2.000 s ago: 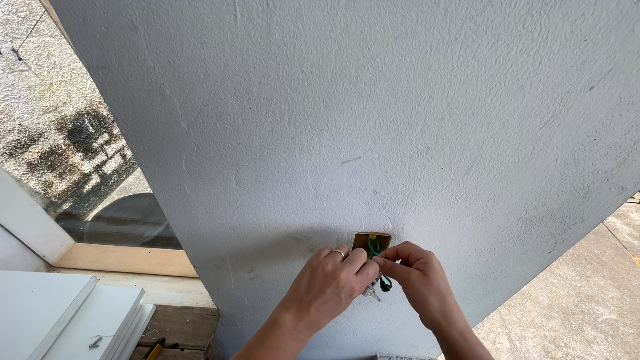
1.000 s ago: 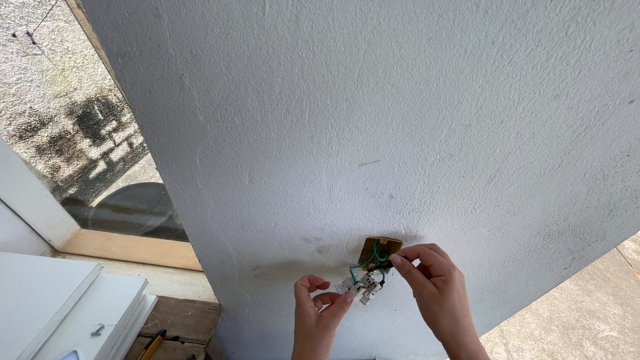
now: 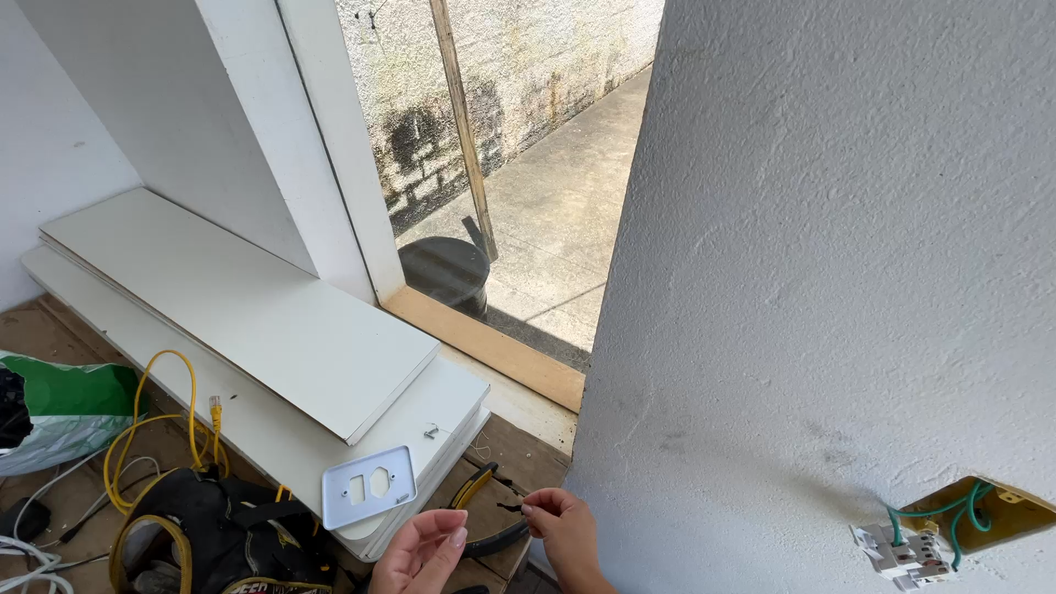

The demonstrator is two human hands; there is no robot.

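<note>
My right hand (image 3: 563, 528) pinches a small black piece (image 3: 511, 507), perhaps a scrap of tape or wire, between thumb and fingers. Beside it my left hand (image 3: 425, 549) is raised, thumb and fingers apart, holding nothing I can see. At the lower right, a white outlet module (image 3: 901, 557) hangs on green wires (image 3: 932, 511) from a yellow wall box (image 3: 1006, 520) set in the grey wall. A white outlet cover plate (image 3: 370, 487) lies on the stacked white boards, left of my hands.
White boards (image 3: 247, 305) are stacked below the window, with screws (image 3: 431, 433) on top. A yellow network cable (image 3: 194, 388), a black tool bag (image 3: 223, 528) and a green and white plastic bag (image 3: 78, 404) lie at the left. A yellow and black tool (image 3: 474, 487) lies behind my hands.
The view has swung far to the left. Both hands have left the outlet module and wires at the wall box. The module now hangs there untouched.
</note>
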